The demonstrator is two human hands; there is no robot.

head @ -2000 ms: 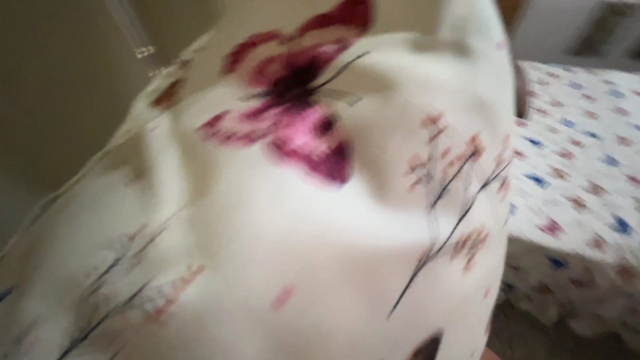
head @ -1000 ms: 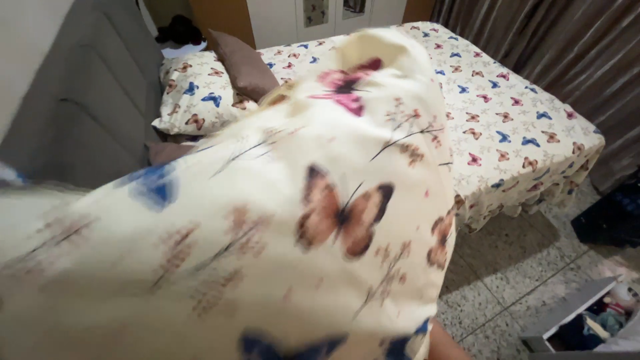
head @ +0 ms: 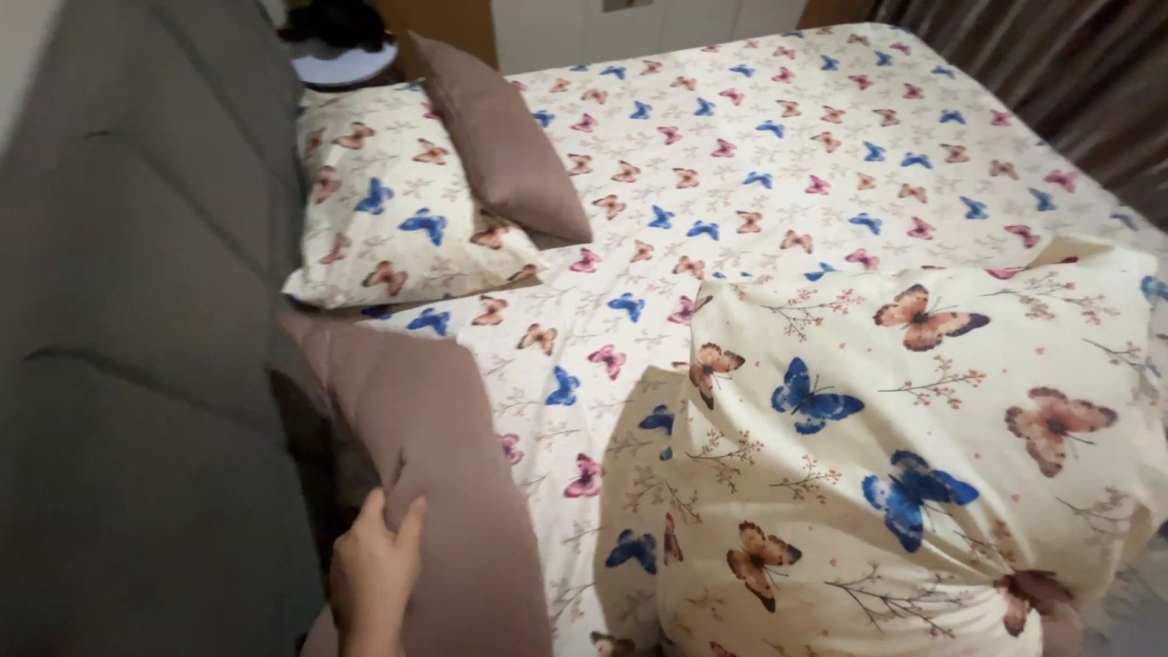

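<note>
My left hand (head: 376,561) pinches the near edge of a plain mauve pillow (head: 456,484) beside the headboard. At the lower right, my right hand (head: 1058,620) is mostly hidden, gripping a cream butterfly-print pillow (head: 849,429) whose cloth is bunched around the fingers. That pillow is raised over the bed's near side. Farther up lies another butterfly-print pillow (head: 392,210), with a second mauve pillow (head: 511,146) leaning against its right side. A butterfly-print sheet (head: 730,164) covers the mattress.
A grey padded headboard (head: 146,365) runs along the left. Behind the pillows stands a small round table (head: 347,68) with a dark item on it. White cabinet doors (head: 675,27) are at the back, and dark curtains (head: 1040,82) hang at the right.
The held butterfly-print pillow has moved right and down from across the view, uncovering the mauve pillow by the headboard. My left hand has come into view at that mauve pillow.
</note>
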